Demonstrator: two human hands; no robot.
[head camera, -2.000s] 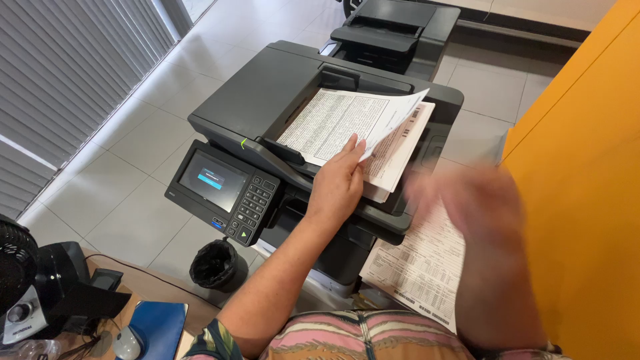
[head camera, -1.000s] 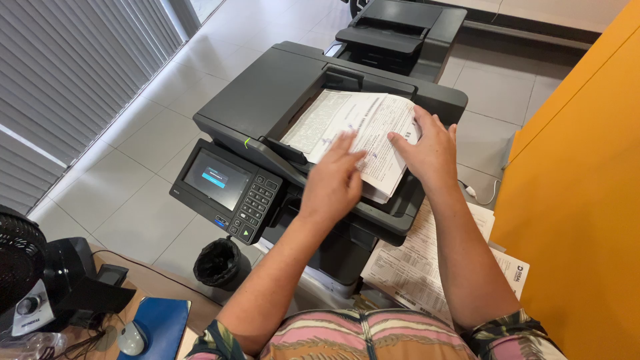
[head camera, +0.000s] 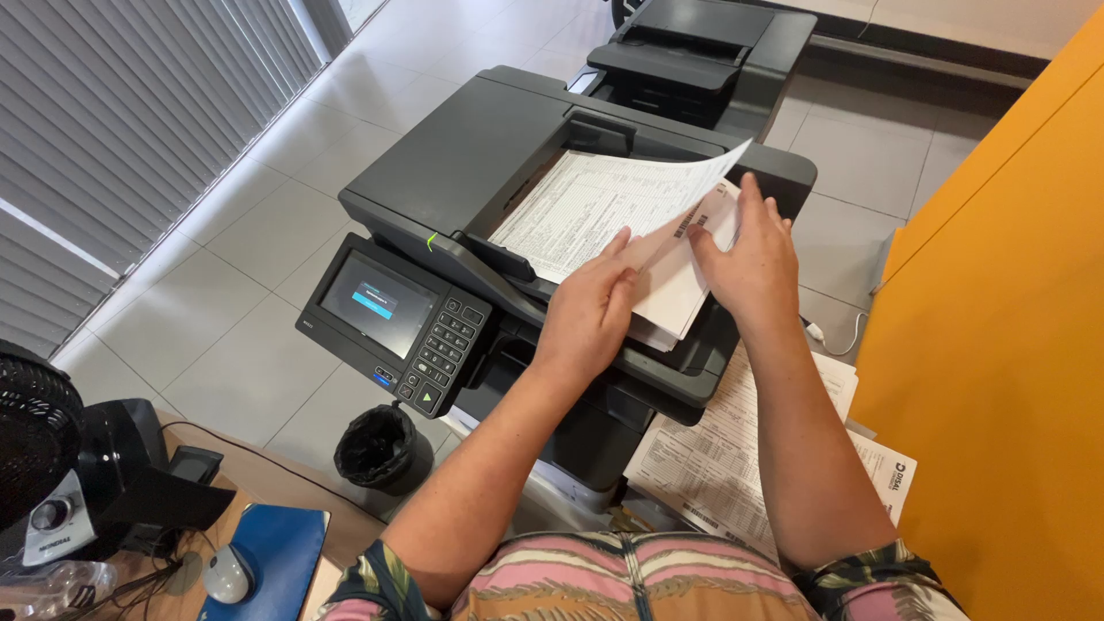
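Observation:
A stack of printed sheets (head camera: 595, 207) lies in the document feeder tray of a dark grey multifunction printer (head camera: 466, 147). The top sheet is lifted at its right end and curls upward. My left hand (head camera: 591, 306) is at the near edge of that sheet, fingers against the paper; whether they pinch it is unclear. At the right end of the stack, my right hand (head camera: 750, 250) has its thumb and fingers apart around the edge of the sheets below. The printer's control panel (head camera: 392, 323) shows a lit screen beside a keypad.
More printed sheets (head camera: 707, 457) lie low beside the printer, partly under my right forearm. A second printer (head camera: 690, 52) stands behind. An orange panel (head camera: 992, 345) borders the right. At lower left are a bin (head camera: 384, 448), a fan (head camera: 39, 431) and a computer mouse (head camera: 228, 573) on a blue pad.
One second ago the top sheet lay flat under both hands; now its right end is raised. Two seconds ago my right hand was blurred, away from the stack at the right.

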